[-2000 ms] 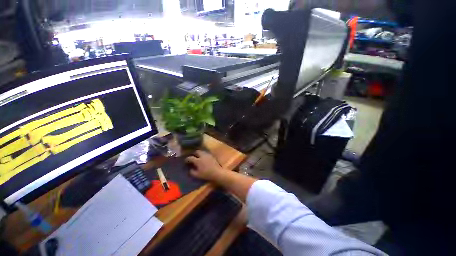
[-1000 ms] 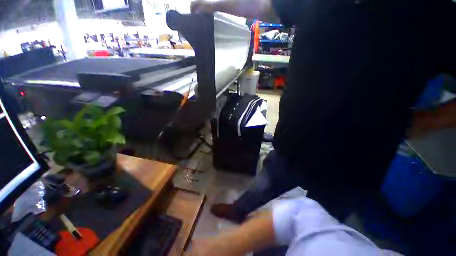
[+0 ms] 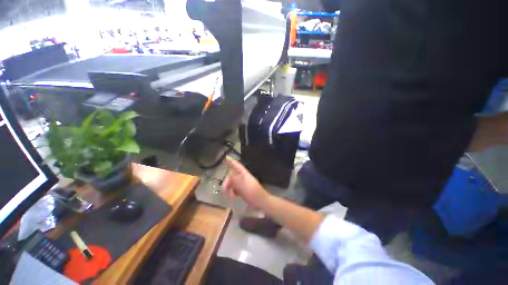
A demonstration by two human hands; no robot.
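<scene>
My right hand is raised off the desk, to the right of its edge. It holds nothing; the index finger points up and forward and the other fingers look curled. The black mouse lies on the dark mouse pad, untouched. A pale yellow stick lies on the orange-red patch. A black keyboard sits on the lower tray. The monitor is cut off at the left edge. My left hand is not in view.
A potted plant stands behind the mouse. A calculator and papers lie at lower left. A person in a black shirt stands close on the right. A black box-like bag and cables are on the floor; a long machine table stands behind.
My right hand has left the mouse, moved right past the desk edge, then risen with the index finger out. The view has swung right, bringing the standing person more fully into view.
</scene>
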